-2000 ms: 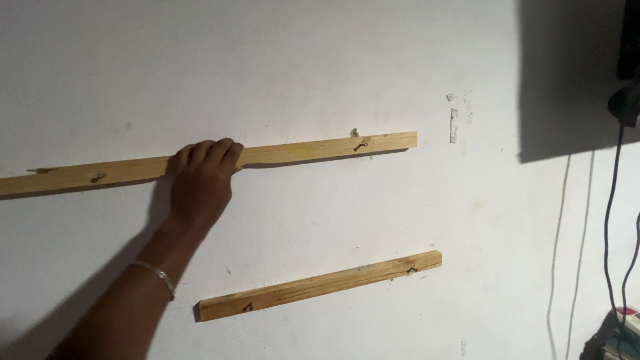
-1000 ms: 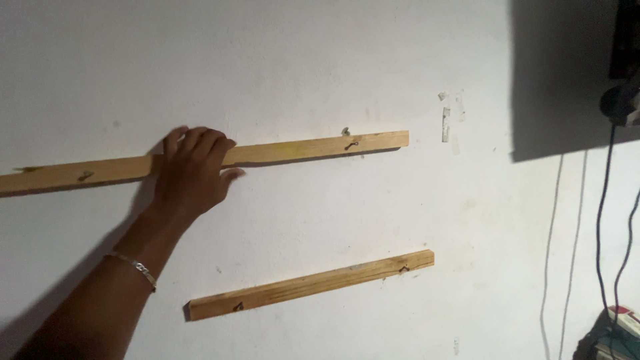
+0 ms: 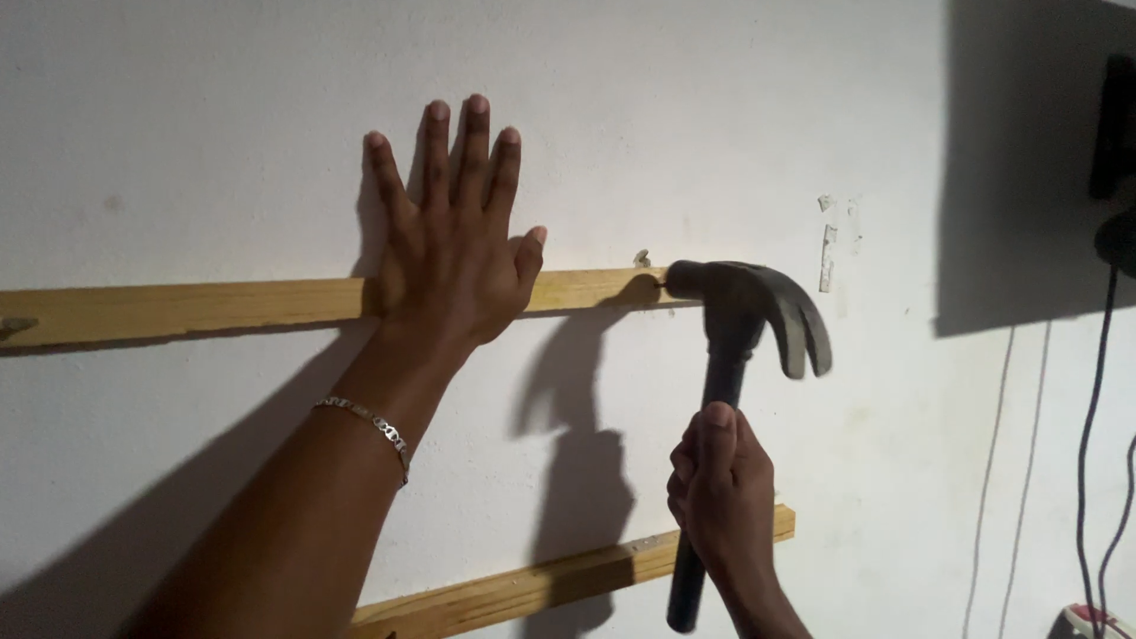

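My left hand (image 3: 453,257) lies flat across the upper wooden batten (image 3: 177,306), its fingers spread against the white wall above. A chain bracelet (image 3: 368,422) circles that wrist. My right hand (image 3: 728,479) grips the dark handle of a claw hammer (image 3: 732,306). The hammer's face is at a nail (image 3: 659,286) near the batten's right end, and its claw points right; whether face and nail touch I cannot tell. The hammer head hides the end of the batten. Below, a second wooden batten (image 3: 524,587) runs at a slant, partly behind my right hand and the hammer handle.
Another fastener or knot (image 3: 16,327) shows at the upper batten's left. Chipped spots (image 3: 827,257) mark the wall right of the hammer. Dark cables (image 3: 1084,444) hang at the far right beside a dark object (image 3: 1114,133) and its shadow.
My right hand has come into view with the hammer. My left hand has gone from fingers curled over the upper batten to a flat, spread palm. The upper batten now looks more level.
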